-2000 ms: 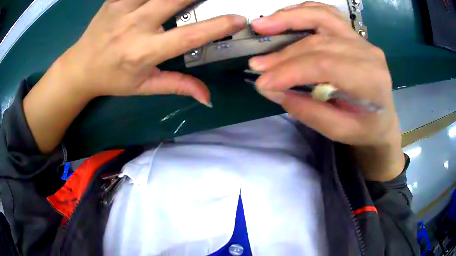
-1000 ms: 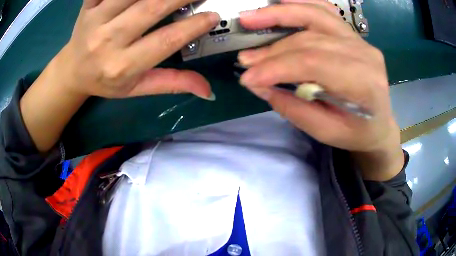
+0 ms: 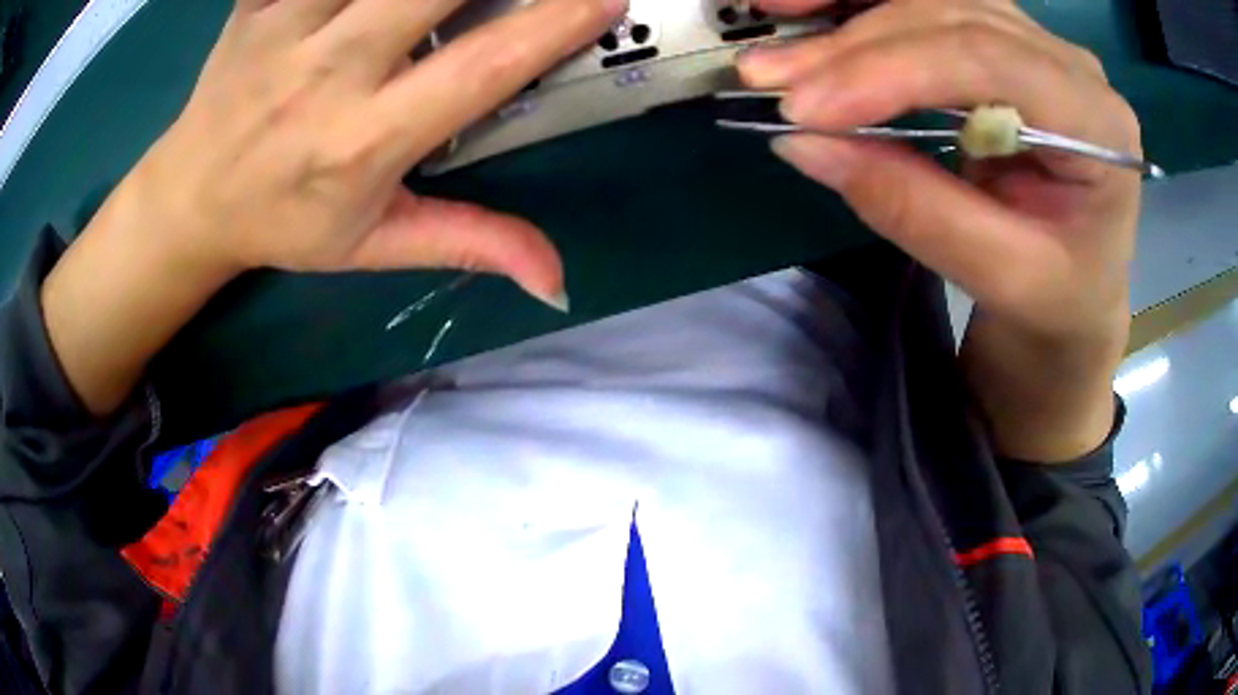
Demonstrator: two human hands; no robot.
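Observation:
The silver assembly fixture [image 3: 570, 109] lies on the green mat at the top, partly cut off by the frame edge, with dark holes and slots along its near side. My left hand [image 3: 326, 149] is spread over its left part, fingers on the metal, thumb apart and off it. My right hand [image 3: 964, 177] holds the tweezers [image 3: 896, 132], slim and silver with a yellowish wrap. Their two tips are apart and point left, just off the fixture's near edge, with nothing visible between them. Some right fingers reach the fixture's right part and hide it.
The green bench mat [image 3: 625, 217] has small white marks near its front edge. A black tray [image 3: 1202, 34] is at the top right corner. A grey floor with a yellow line [image 3: 1181, 312] shows at right. A blue object [image 3: 1170, 625] is at lower right.
The right hand has moved right and up, and the tweezers now show more fully. The fixture has shifted and tilted, its left end lower. The left hand's fingers have moved slightly up and right.

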